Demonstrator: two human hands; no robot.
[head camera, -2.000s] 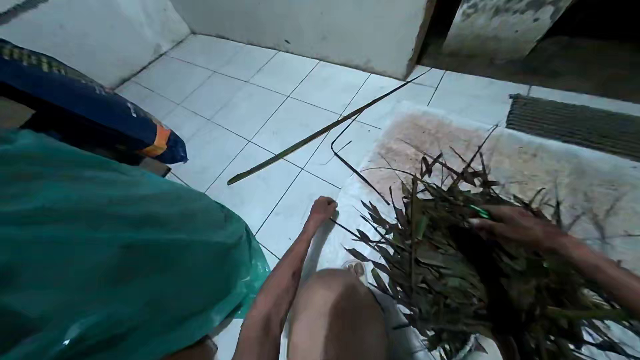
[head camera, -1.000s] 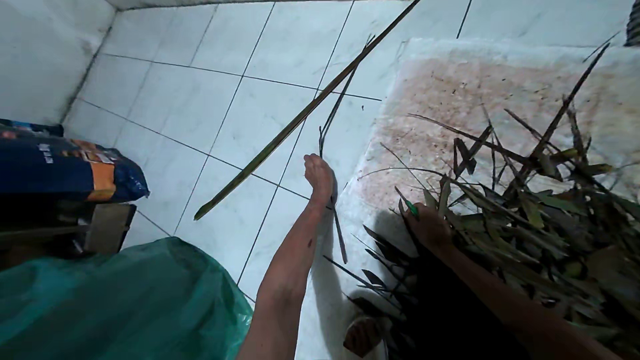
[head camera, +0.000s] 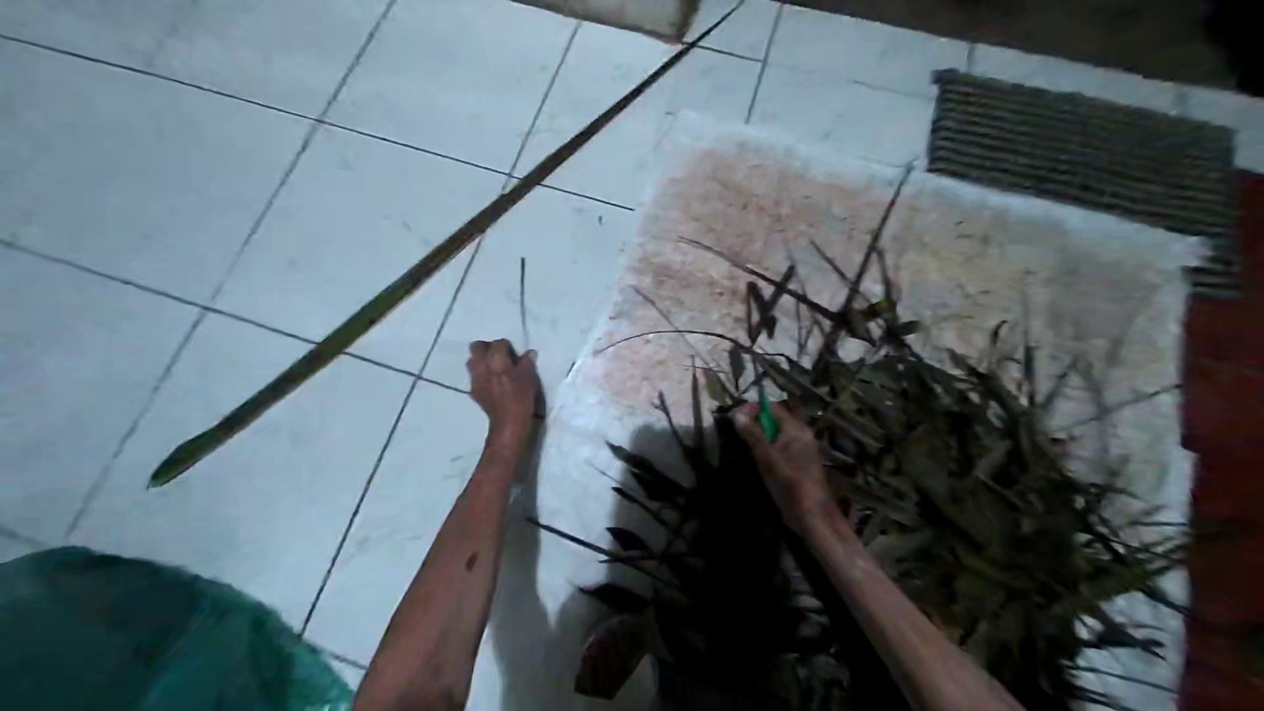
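Note:
My left hand (head camera: 504, 387) is closed around a thin dark stem (head camera: 523, 296) just above the white floor tiles, left of the sheet. In my right hand (head camera: 787, 454) is a small tool with a green handle (head camera: 766, 413); its blade is too dark to make out. That hand is at the left side of a large heap of cut leafy stems (head camera: 938, 484), which lies on a stained white sheet (head camera: 770, 197). A long green-brown leaf stalk (head camera: 395, 296) lies diagonally across the tiles beyond my left hand.
A green plastic bag (head camera: 148, 632) bulges at the lower left. Behind the sheet lies a ribbed grey mat (head camera: 1076, 148), with a red surface (head camera: 1224, 444) along the right edge. The base of a wall (head camera: 632, 12) shows at the top.
The branched dark stem that lay on the tiles two seconds ago was at my left hand one second ago; only a short thin piece shows there now. My right hand has moved left from the middle of the heap.

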